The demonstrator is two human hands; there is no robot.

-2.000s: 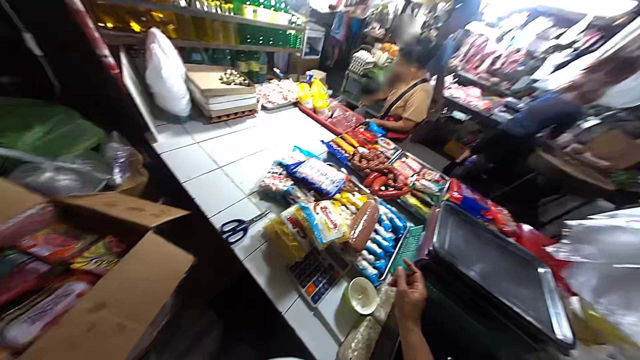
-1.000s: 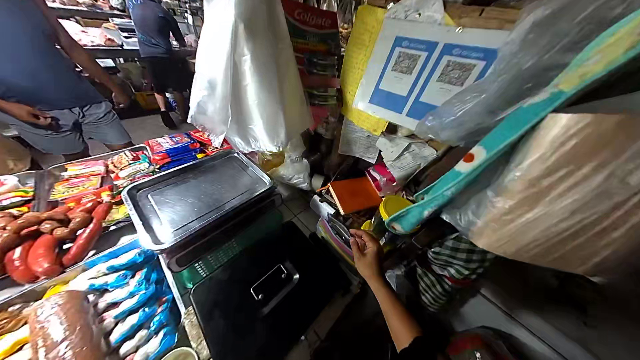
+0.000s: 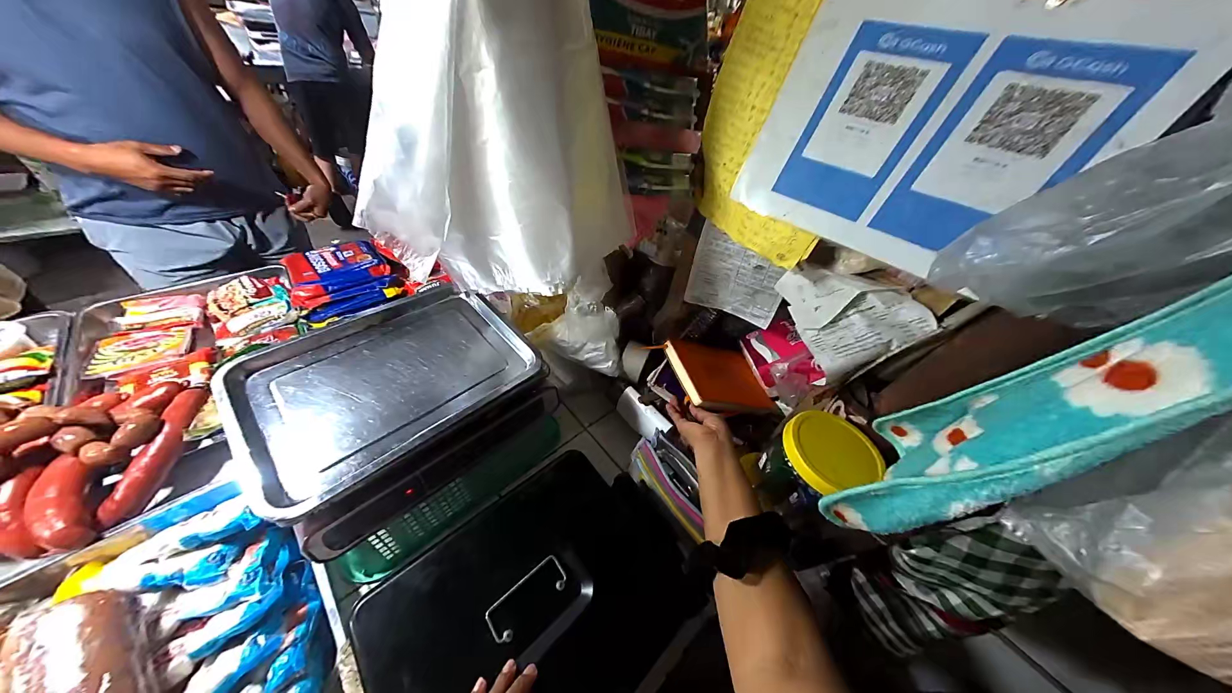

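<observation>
My right hand (image 3: 701, 428), with a dark band at the wrist, reaches to the near edge of an orange-covered book (image 3: 720, 377). Its fingers are bent close to the book; whether they grip anything is unclear. Below the hand stand a white object (image 3: 643, 414) and a striped pouch or folder (image 3: 666, 489). The fingertips of my left hand (image 3: 507, 679) show at the bottom edge, near a black case lid with a metal handle (image 3: 525, 599); the rest of that hand is out of view.
A metal tray (image 3: 385, 385) rests on a scale at the left, beside sausages (image 3: 63, 505) and packaged meats. A yellow-lidded tub (image 3: 833, 452) stands right of my forearm. Plastic bags (image 3: 500, 144) hang ahead. A person in a blue shirt (image 3: 125, 106) stands across the counter.
The view has swung right from the counter. My right hand has moved from beside the cup and tray to the book; one second ago it was lower, near the striped pouch. My left fingertips have come into view.
</observation>
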